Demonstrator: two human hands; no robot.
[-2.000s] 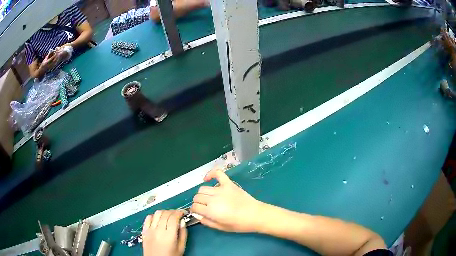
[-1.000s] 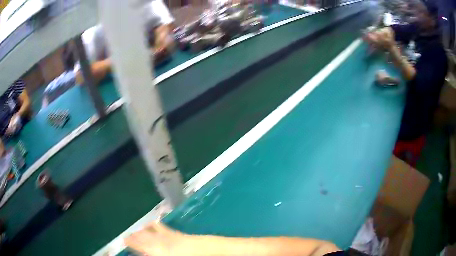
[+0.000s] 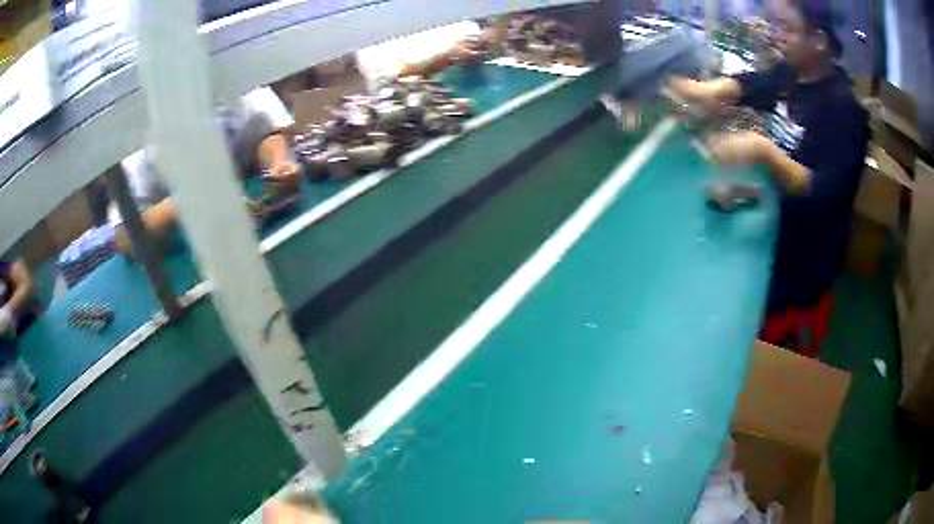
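Only a small, blurred part of my right hand (image 3: pixel 297 510) shows at the bottom edge, near the foot of the white post; its fingers and anything in them cannot be made out. My left hand is out of the picture. Nearest in front lies the teal bench surface (image 3: pixel 512 409) with small pale specks and scribbled lines. Beyond its white edge runs the dark green conveyor belt (image 3: pixel 399 338). A dark, blurred fan housing (image 3: pixel 56 486) lies on the belt at the lower left.
A white post (image 3: pixel 230 266) stands at the bench edge. A person (image 3: pixel 819 194) works at the far right end beside an open cardboard carton (image 3: pixel 789 399). Across the belt are a housing pile (image 3: pixel 379 128), PCB panels (image 3: pixel 90 315) and several other people.
The view has swung right and up. Both hands were together at the bench; the left has gone from view and the right is nearly cut off. More of the line's far end shows.
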